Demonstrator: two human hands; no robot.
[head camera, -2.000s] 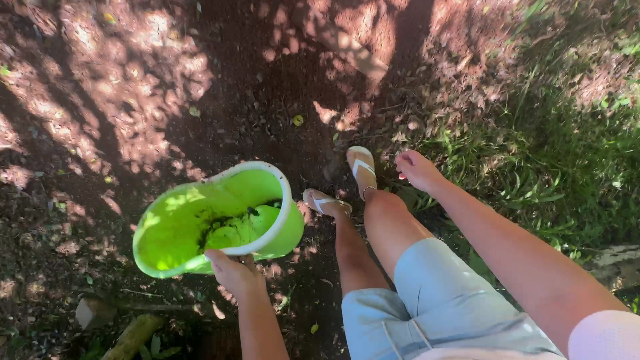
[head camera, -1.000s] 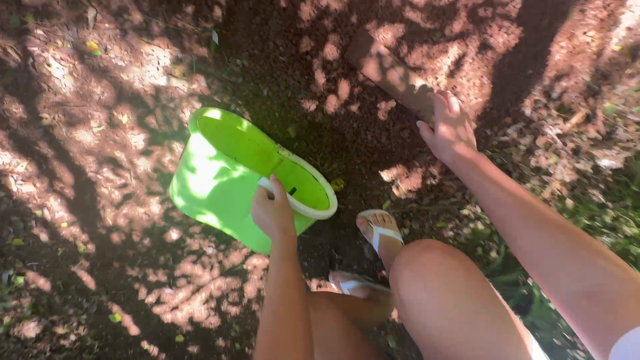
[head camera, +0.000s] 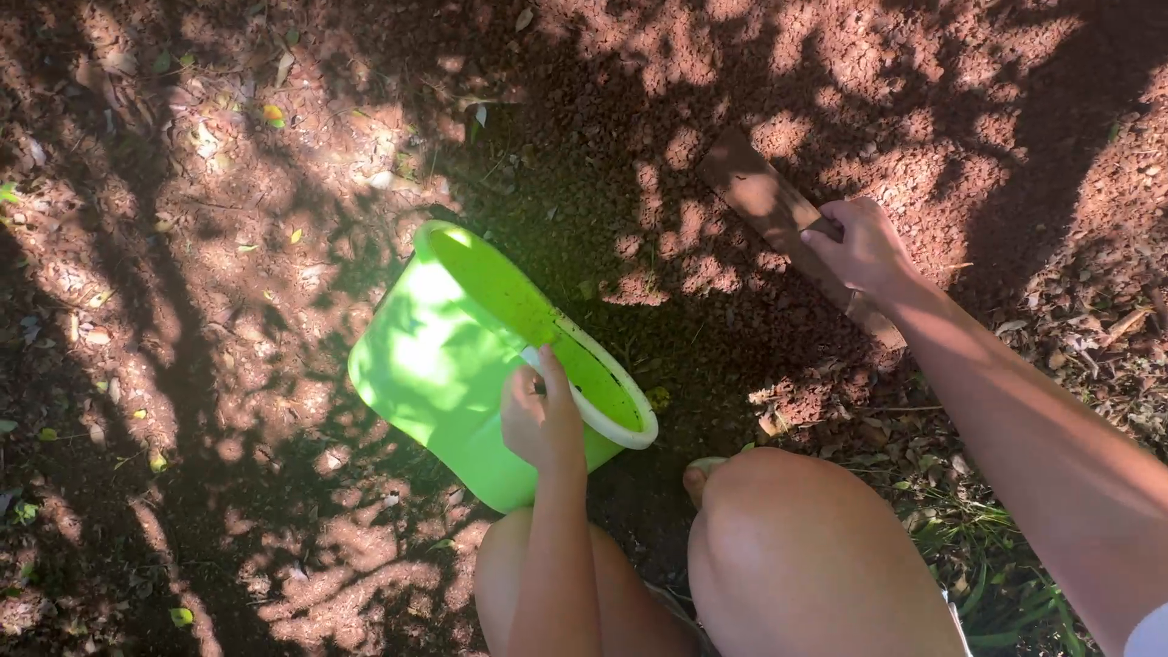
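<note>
A green plastic bucket (head camera: 429, 356) with a white rim leans over on the soil, its opening facing up and right. My left hand (head camera: 540, 411) grips the rim at the near side. Dark bits of dirt cling to the green inner wall. To the right, my right hand (head camera: 862, 242) is closed around the grip of a long, flat, soil-coloured tool (head camera: 757, 196), possibly a float or trowel. This tool lies against the loose reddish soil (head camera: 803, 73), slanting from upper left to lower right. Its underside is hidden.
My bent knees (head camera: 785, 520) are close below the bucket and the soil. Dry leaves and twigs (head camera: 1113, 319) cover the ground at right, with grass (head camera: 995, 593) at lower right. Leaf litter (head camera: 100, 328) and patchy shade spread over the left side.
From standing, I have come down low with bent knees. The bucket, upright earlier, is tipped over. My right hand, with no tool visible in it at first, now holds the flat tool.
</note>
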